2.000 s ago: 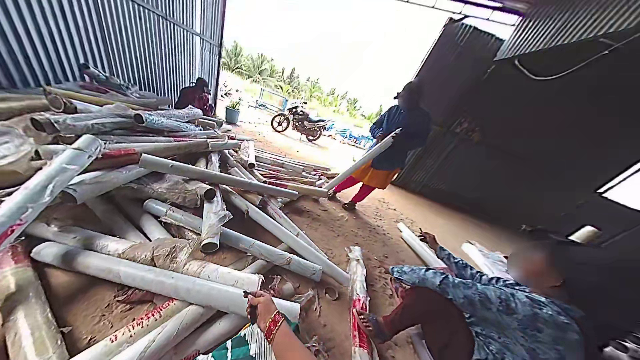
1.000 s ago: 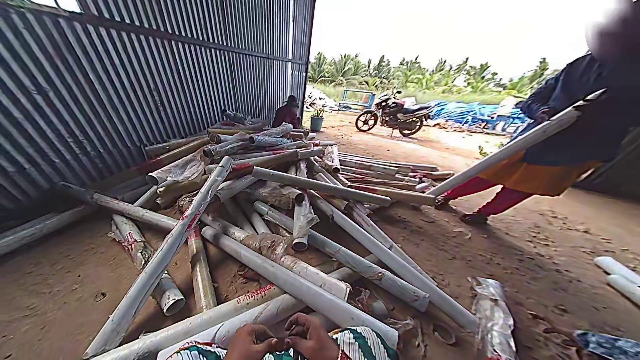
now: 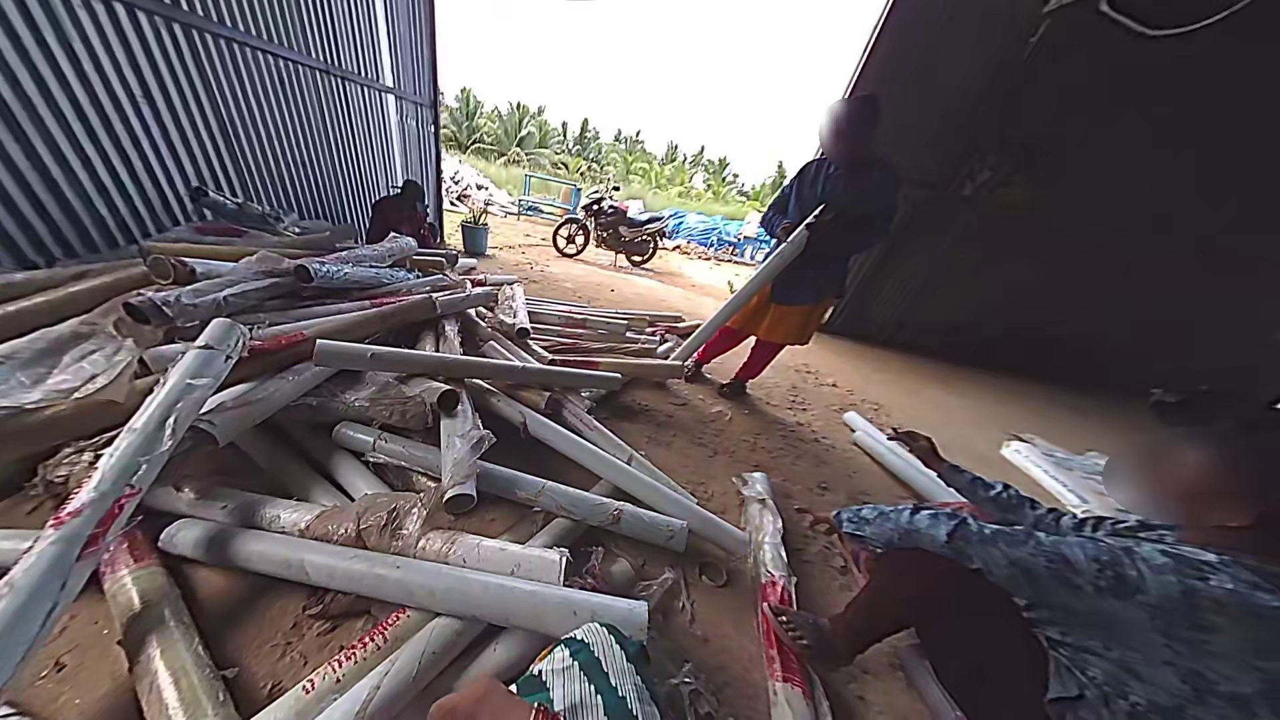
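Only a cropped part of my right hand (image 3: 482, 700) shows at the bottom edge, with a red bangle at its wrist; its fingers are mostly cut off. It is beside my knee in green and white striped cloth (image 3: 590, 672). My left hand is out of view. Just beyond the knee, a long white tube (image 3: 400, 575) lies across the pile, its end near the cloth. Under it are a tube with red writing (image 3: 345, 665) and other pale tubes. A plastic-wrapped tube with red marks (image 3: 768, 590) lies to the right.
A co-worker (image 3: 1000, 590) at right touches the wrapped tube. Another person (image 3: 835, 220) stands holding a long tube (image 3: 745, 290). A third person (image 3: 400, 212) is low by the corrugated metal wall (image 3: 250, 120). A motorcycle (image 3: 612, 232) stands outside. Many tubes are heaped at left.
Two seconds ago my right hand was at the near end of the long white tube. One second ago both hands were together over my lap; now only part of the right one shows.
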